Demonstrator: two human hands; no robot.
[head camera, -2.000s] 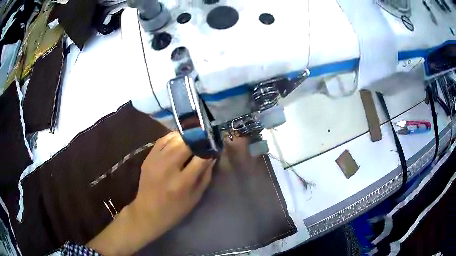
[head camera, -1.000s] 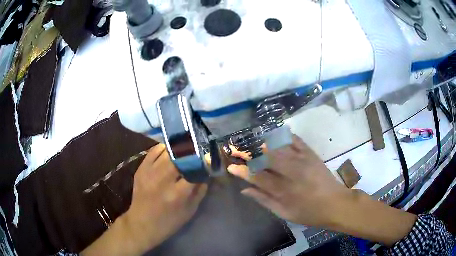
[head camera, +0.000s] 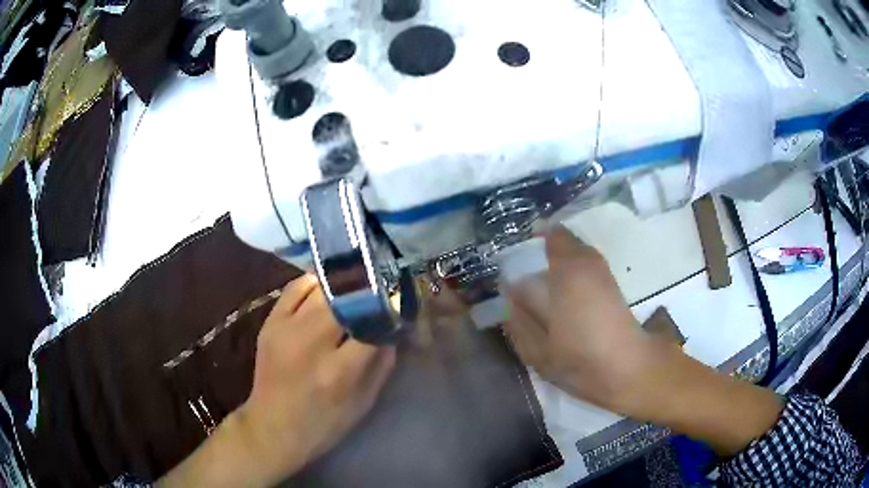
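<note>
A dark brown garment panel (head camera: 114, 353) lies under the machine head, with a slanting pale stitched-looking line and short pale marks. A pocket piece (head camera: 448, 410) with a stitched edge lies in front of the needle area. My left hand (head camera: 310, 372) rests on the brown cloth, its fingertips hidden behind the curved shiny guard (head camera: 345, 257). My right hand (head camera: 581, 329) is bent beside the grey attachment (head camera: 522, 262), right of the needle area. Its fingertips are partly hidden, so what they touch cannot be told. The presser foot area is mostly covered.
The white machine head (head camera: 457, 114) with a blue stripe spans the top. A narrow brown strip (head camera: 712, 243), a small brown scrap (head camera: 664, 325), a red-and-blue tool (head camera: 789, 259) and a black strap (head camera: 756, 286) lie at right. Brown panels (head camera: 74, 200) lie at left.
My right hand came in from the right between the first and second frames. Since then its fingers have drawn back slightly right and curled at the grey attachment. My left hand stays nearly in place.
</note>
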